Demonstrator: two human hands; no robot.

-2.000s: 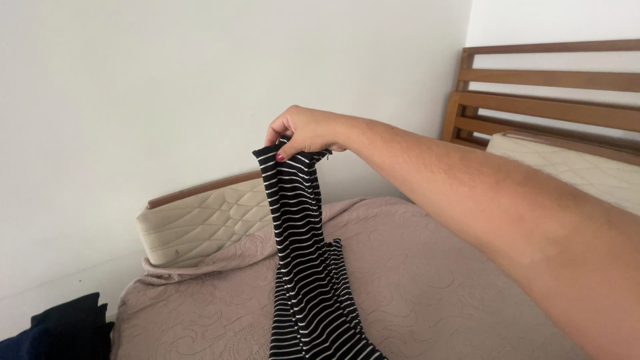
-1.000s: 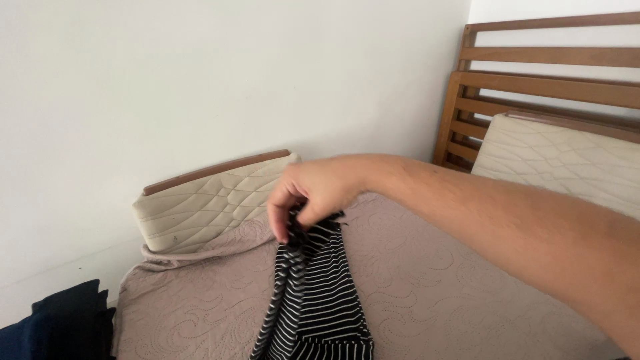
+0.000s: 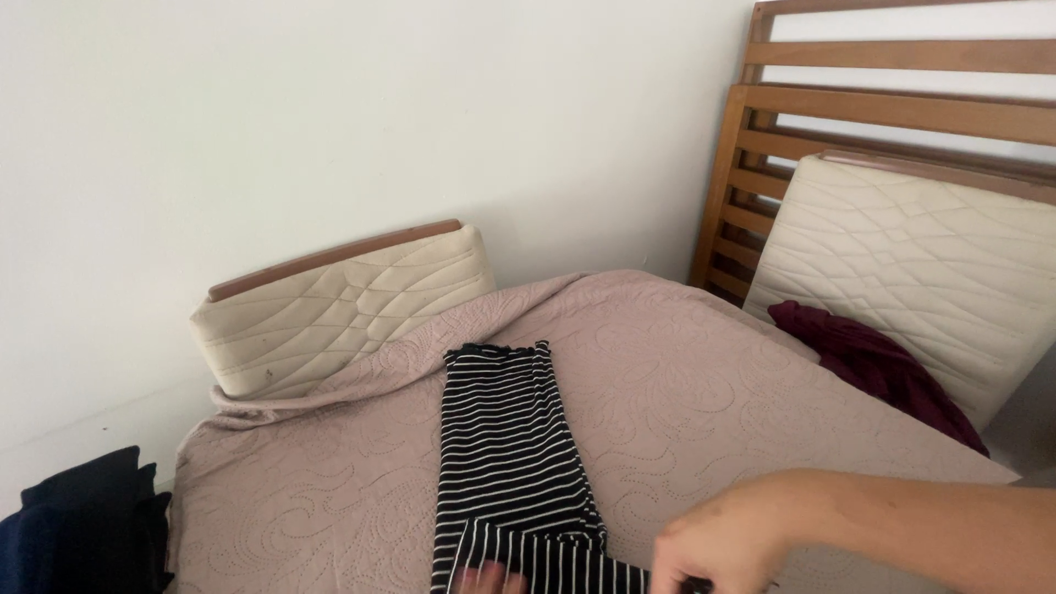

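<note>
A black garment with white stripes point(image 3: 507, 437) lies lengthwise on the quilted bedspread point(image 3: 693, 371), its upper end near the bed's far edge. Close to the bottom edge, a part of it with upright stripes crosses over the rest and runs to the right. My right hand point(image 3: 726, 536), at the lower right, is closed on the end of that part, with dark cloth at its fingers. Only blurred fingers of my left hand point(image 3: 491, 579) show at the bottom edge, against the striped cloth; their grip is hidden.
Dark folded cloths point(image 3: 91, 520) stand at the lower left. A cream quilted panel point(image 3: 355, 305) leans at the wall behind the bed. On the right are another cream panel point(image 3: 916, 264), a wooden slatted frame point(image 3: 874, 99) and a maroon cloth point(image 3: 883, 371).
My right hand has let go of the garment's upper end and moved down and right to its lower part. The garment's upper part now lies flat. Fingers of my left hand have come into view.
</note>
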